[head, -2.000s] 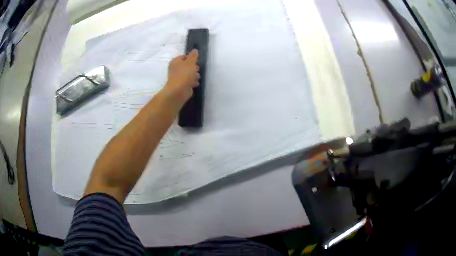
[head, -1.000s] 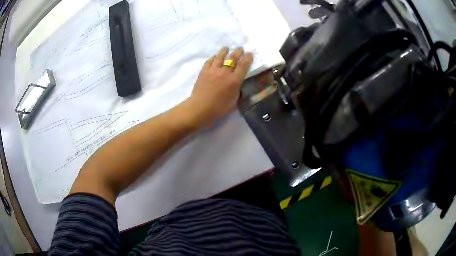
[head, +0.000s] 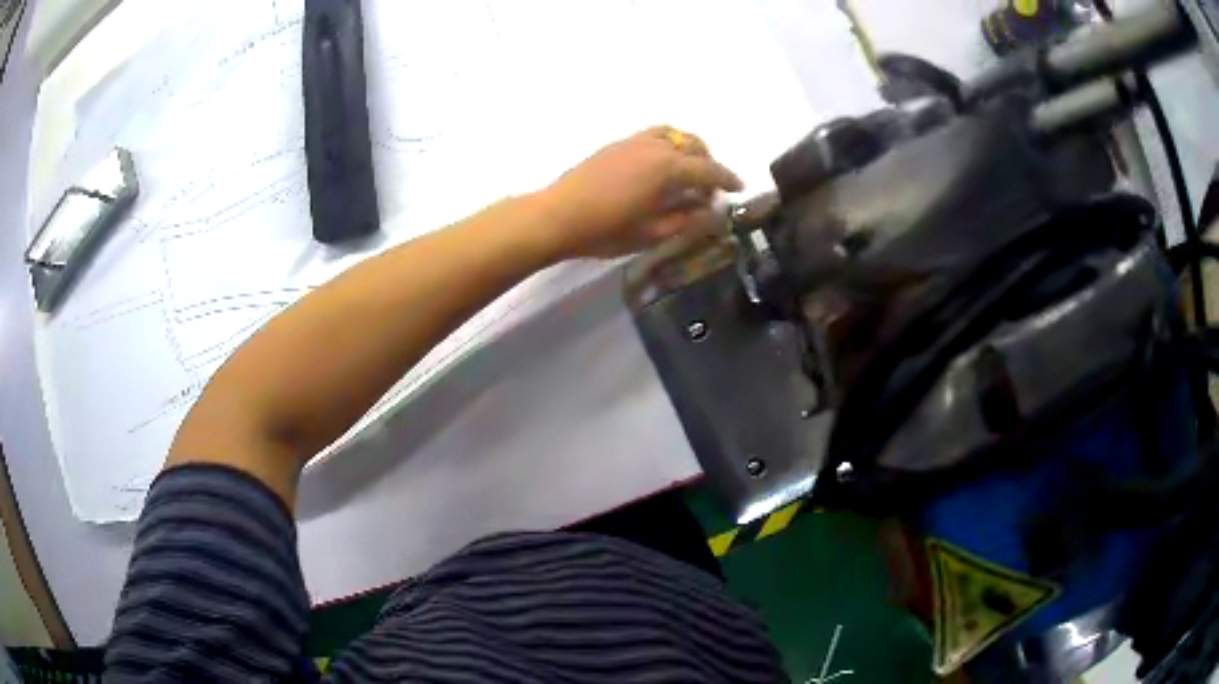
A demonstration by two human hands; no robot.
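My left hand (head: 644,195), with a yellow ring, is over the near right edge of the paper marker (head: 455,80) on the fabric lay. Its fingers are bent and slightly apart, close to the presser foot (head: 753,251); I see nothing held. The cutting machine (head: 922,254) stands at the right, its shiny base plate (head: 729,381) at the lay's near edge. Its blue motor housing (head: 1069,521) is at lower right. My right hand is not visible; the machine's handle is hidden too.
A long black weight (head: 340,127) and a steel weight with rods (head: 83,227) lie on the marker. The white table (head: 535,428) shows along the near side. A dark can with yellow (head: 1023,20) is at the upper right. Black cable loops over the machine. Striped tape marks the green floor.
My left hand left the black weight, lay flat on the marker near the machine, and now has bent fingers. The machine has come left to the lay's edge, and the view has shifted.
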